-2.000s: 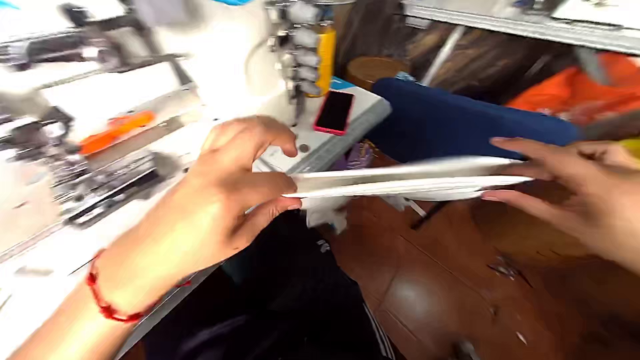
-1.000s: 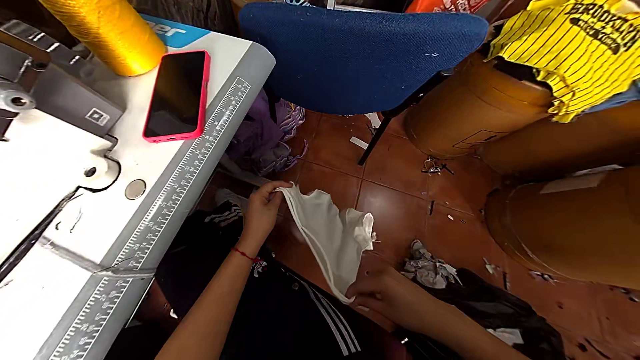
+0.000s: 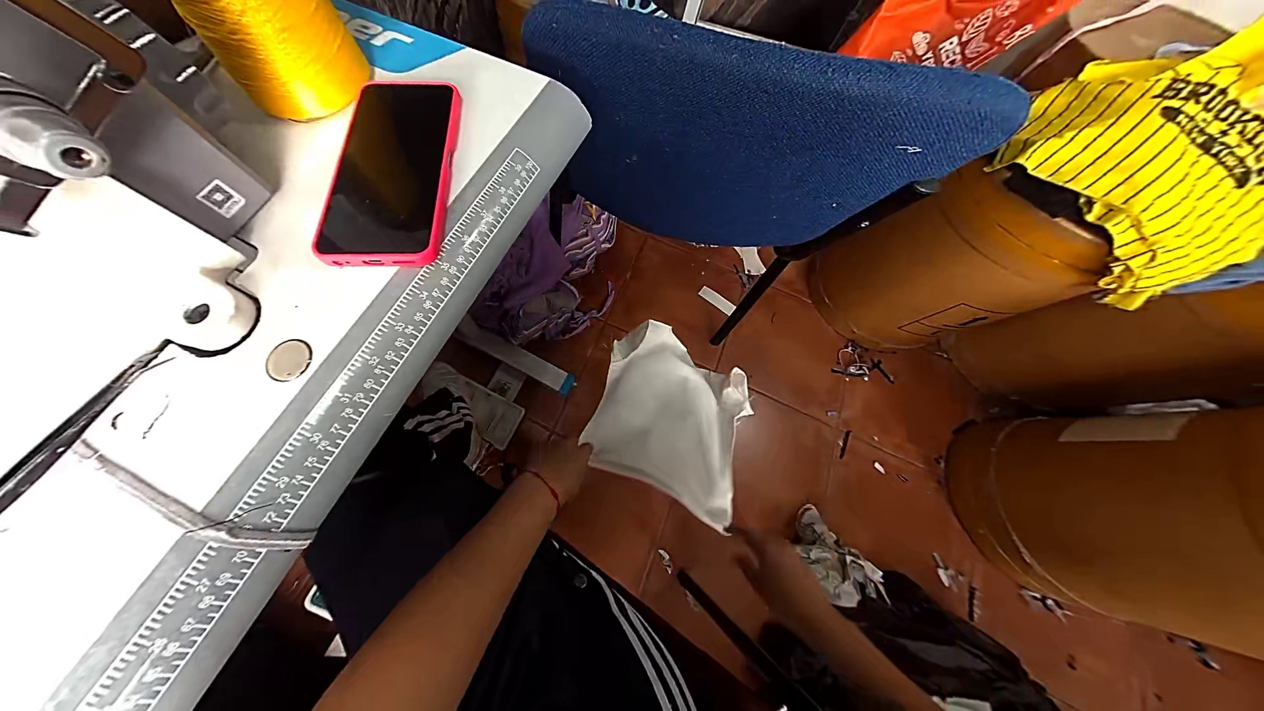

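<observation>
A piece of white fabric (image 3: 667,420) hangs spread out above the tiled floor, beyond my lap. My left hand (image 3: 558,469), with a red cord bracelet at the wrist, grips its lower left edge. My right hand (image 3: 765,558) is blurred and dark, pinching the pointed lower right corner. To the left is the sewing machine table (image 3: 158,622), with a printed ruler along its edge. A phone in a pink case (image 3: 390,173) lies on the table beside a cone of yellow thread (image 3: 281,54). Part of the sewing machine (image 3: 109,128) shows at the upper left.
A blue chair (image 3: 770,128) stands ahead. Several brown drums (image 3: 1126,513) line the right side, a yellow striped garment (image 3: 1165,158) draped over them. Purple fabric (image 3: 548,267) lies beneath the table. Scraps and a dark bag (image 3: 908,632) are on the tiled floor.
The view has swung down toward the floor since the earliest frame. The white fabric, seen edge-on then, now hangs spread with its face showing. Both hands have kept hold of it.
</observation>
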